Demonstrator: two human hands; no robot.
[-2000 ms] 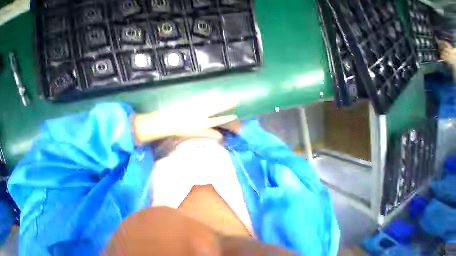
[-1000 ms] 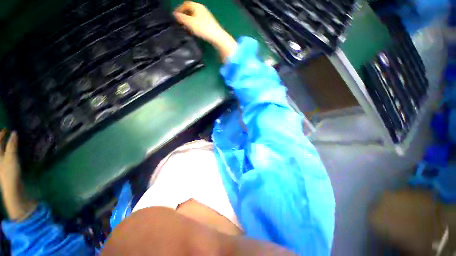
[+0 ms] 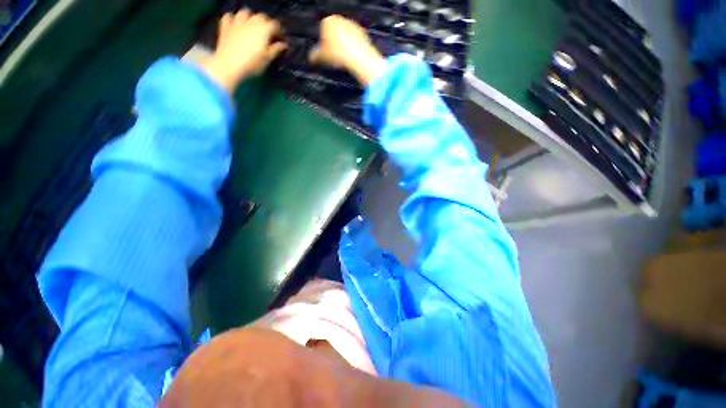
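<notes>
A black blister tray (image 3: pixel 306 80) lies beneath and between my hands near the top of the picture. My left hand (image 3: pixel 243 48) is at its left end, fingers spread and bent over the tray. My right hand (image 3: pixel 342 46) is on the tray further right, fingers curled and fingertips hidden or blurred. I cannot tell if either hand grips the tray. More black tray pockets with bright round parts (image 3: pixel 446 36) show just beyond my right hand; where one tray ends and another starts is blurred.
The green bench mat (image 3: pixel 294 159) runs in front of me to a shiny edge. A dark tray (image 3: pixel 56 191) lies at the left, partly behind my left sleeve. A side bench at right bears black trays (image 3: pixel 609 100) with bright parts. Blue stools (image 3: pixel 708 199) stand at far right.
The view has turned right. Both my hands have gone from the ends of the large tray to the black trays further right, where they are now close together.
</notes>
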